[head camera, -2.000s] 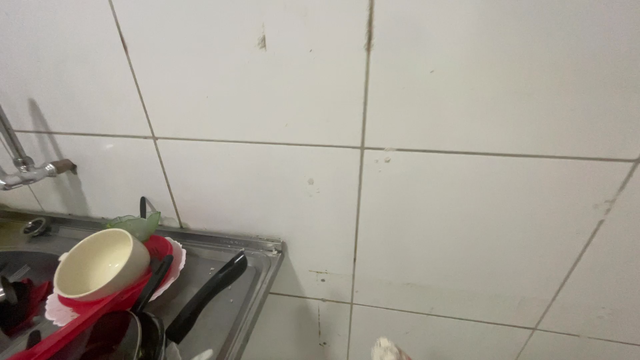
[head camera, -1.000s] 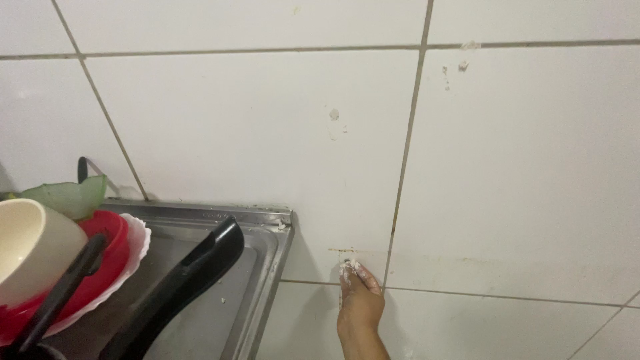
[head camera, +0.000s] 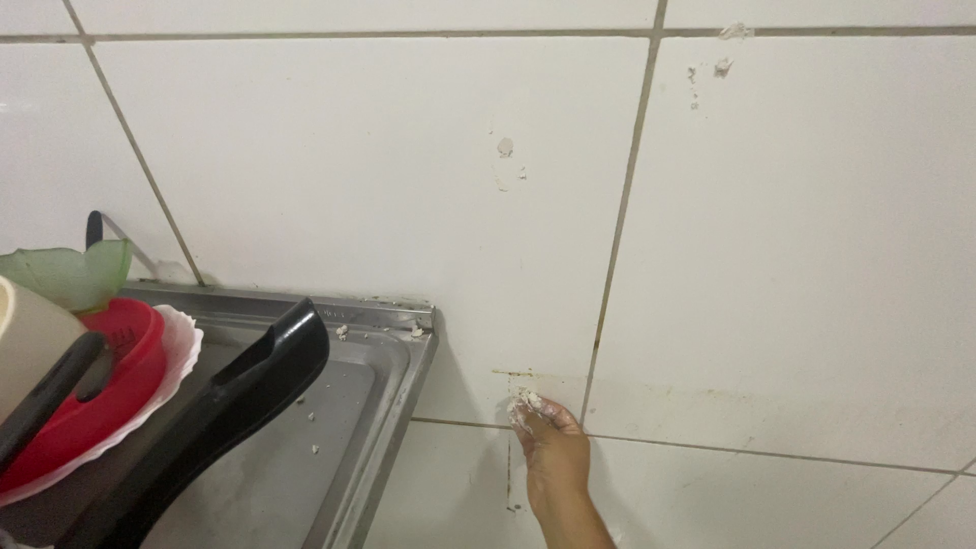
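Note:
My right hand reaches up from the bottom, right of the sink's corner. Its fingertips are pinched together on a bit of white, putty-like paste and touch the white tiled wall, just under a short brownish mark. White residue coats the thumb and fingers. Higher on the tiles are small whitish patches, one at the centre and another near the upper grout line. My left hand is out of view.
A stainless steel sink drainboard with white crumbs stands left. On it are a black pan handle, a red bowl, a white scalloped plate, a cream bowl and a green translucent dish.
Two seconds ago only whitish fingertips showed at the bottom edge; my right hand has since come up to the wall and stays there. The view has moved closer to the wall.

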